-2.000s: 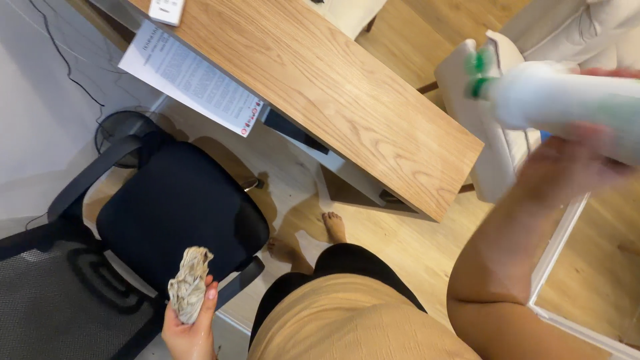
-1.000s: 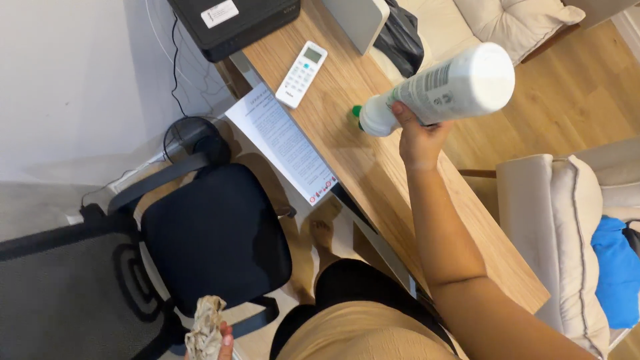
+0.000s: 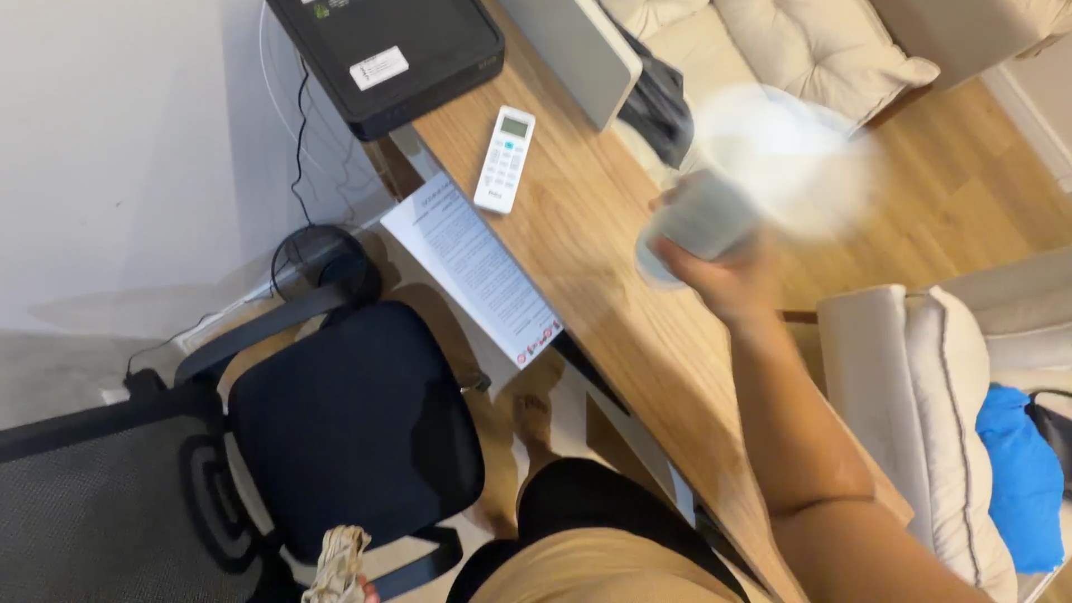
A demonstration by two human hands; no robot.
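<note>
My right hand [image 3: 724, 272] grips a white plastic bottle [image 3: 787, 159] over the wooden desk [image 3: 603, 268]. Motion blurs the bottle, and its green nozzle, seen in the earlier frames, cannot be made out. Low in the view, at the bottom edge, my left hand [image 3: 367, 590] holds a crumpled beige cloth [image 3: 337, 565] beside the office chair's seat; most of that hand is out of view. A white remote control [image 3: 505, 159] lies on the desk, left of the bottle.
A black box-shaped device [image 3: 419, 59] and a grey panel [image 3: 586, 50] stand on the desk. A printed sheet [image 3: 473, 268] juts from under its edge. A black office chair [image 3: 360, 427] is at the left. Cream cushioned seats [image 3: 904, 402] and a blue cloth item [image 3: 1017, 477] are at the right.
My right hand has brought the bottle from the right side to over the desk, where it now blurs with motion. My left hand still holds the cloth. The view has shifted along the desk.
</note>
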